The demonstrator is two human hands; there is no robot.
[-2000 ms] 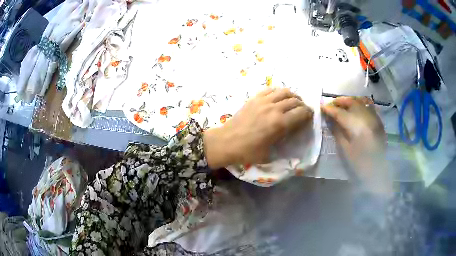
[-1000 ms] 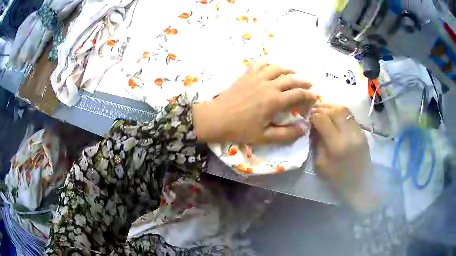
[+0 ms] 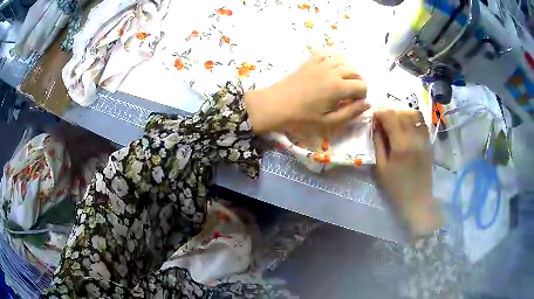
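Note:
A white floral fabric panel point(image 3: 246, 69) with orange-red flowers lies across the bright table. My left hand point(image 3: 316, 93) is on the panel near its right end, fingers bent and pinching its edge. My right hand point(image 3: 404, 140) is just right of it, fingertips closed on the same edge; its wrist is hazy. The edge between the fingertips is mostly hidden. The panel's lower rim hangs near the ruler scale below my left hand. The sewing machine head point(image 3: 433, 55) is at the upper right, beyond my hands.
Blue scissors point(image 3: 477, 193) lie blurred at the right. An orange and black tool point(image 3: 438, 112) is below the machine head. Crumpled floral pieces point(image 3: 111, 49) lie at the table's left. A floral bundle point(image 3: 38, 178) is at lower left. Floral fabric point(image 3: 219, 248) is on the lap.
The view has shifted, showing more of the machine head. Both hands stay at the panel's right edge, and the panel's lower rim sits further back from the table's front edge.

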